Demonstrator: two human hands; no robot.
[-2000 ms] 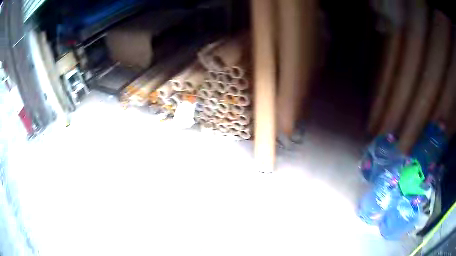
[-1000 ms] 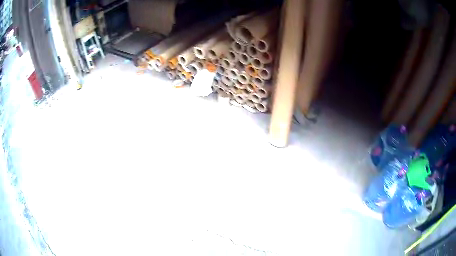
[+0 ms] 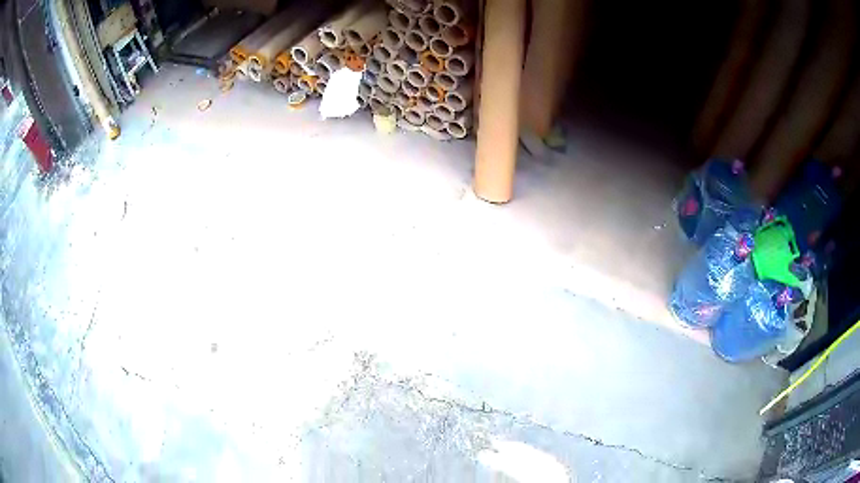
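Neither of my hands is in the picture. Brown paper tube cores [image 3: 429, 71] lie stacked with round open ends facing me at the top middle. A tall tan cardboard roll [image 3: 500, 104] stands upright to their right, its top cut off by the frame. Large clear blue water bottles [image 3: 750, 325] with pink caps stand grouped at the right. A bright green item [image 3: 776, 252] sits among them. A white sheet or bag [image 3: 341, 92] lies against the tube stack.
Cracked concrete pavement [image 3: 377, 396] spreads in front, partly washed out by glare. A red case [image 3: 37, 145] stands by the wall at the far left. A small step stool [image 3: 132, 55] is at the upper left. A yellow strip [image 3: 811, 368] crosses the lower right corner. The workshop interior behind is dark.
The view has tilted down, so the tubes and bottles sit higher in the picture and more pavement shows. The glare has eased and cracks are clearer. No object has visibly moved.
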